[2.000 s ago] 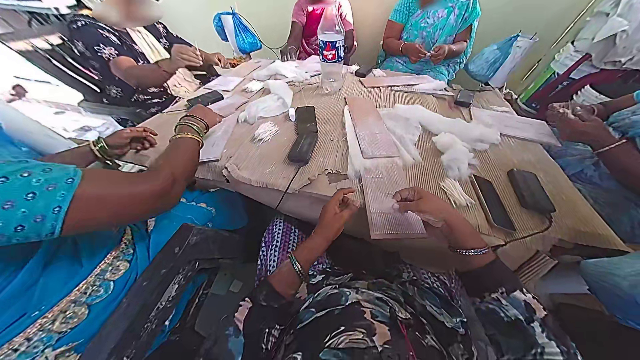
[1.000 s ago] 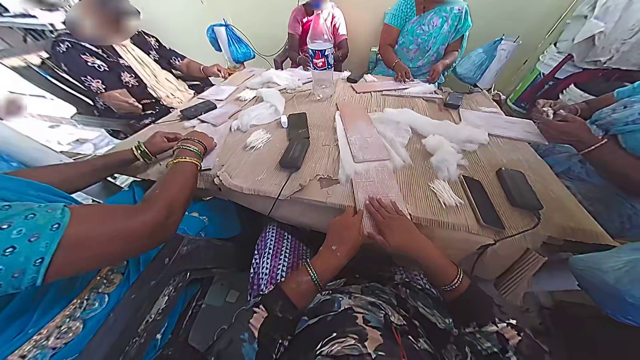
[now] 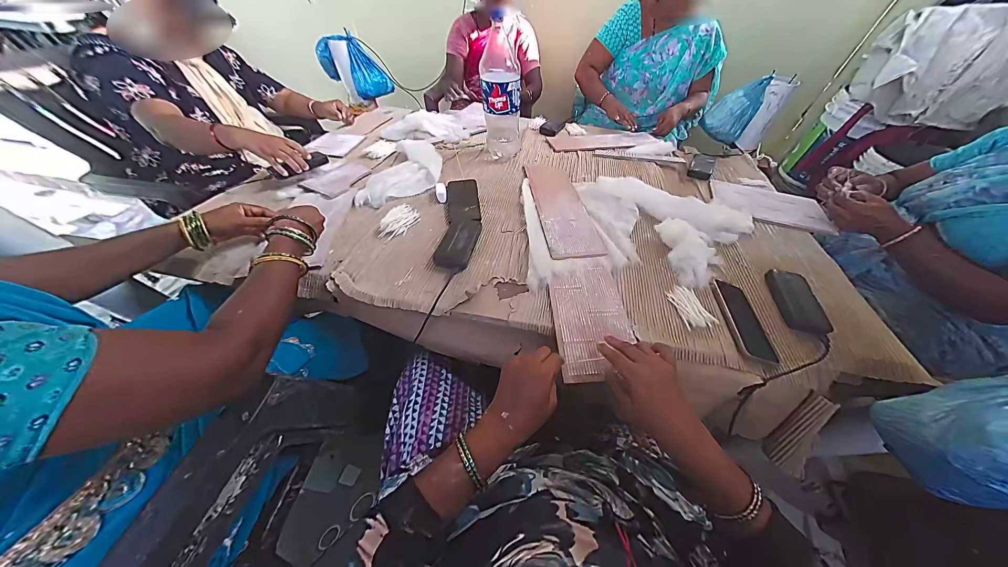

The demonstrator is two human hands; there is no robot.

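Observation:
My left hand (image 3: 529,390) is curled at the near left corner of a pinkish flat board (image 3: 591,311); whether it pinches something small cannot be seen. The fingers of my right hand (image 3: 642,374) rest extended on the board's near right edge. A second pinkish board (image 3: 563,209) overlaps the far end of the first, with white cotton wool (image 3: 622,213) beneath and beside it. A loose tuft of cotton (image 3: 687,250) lies to the right. Below that tuft is a small pile of thin white cotton wicks (image 3: 691,307).
A phone (image 3: 744,321) and a dark corded case (image 3: 798,302) lie to the right. Left of the boards are another dark case (image 3: 458,242) and more wicks (image 3: 399,221). A plastic bottle (image 3: 502,126) stands farther back. Several people work around the corrugated-cardboard-covered table (image 3: 504,303).
My right hand was flatter and farther up the near board one second ago; it has drawn back to the edge. My left hand has moved off the board's left side and curled.

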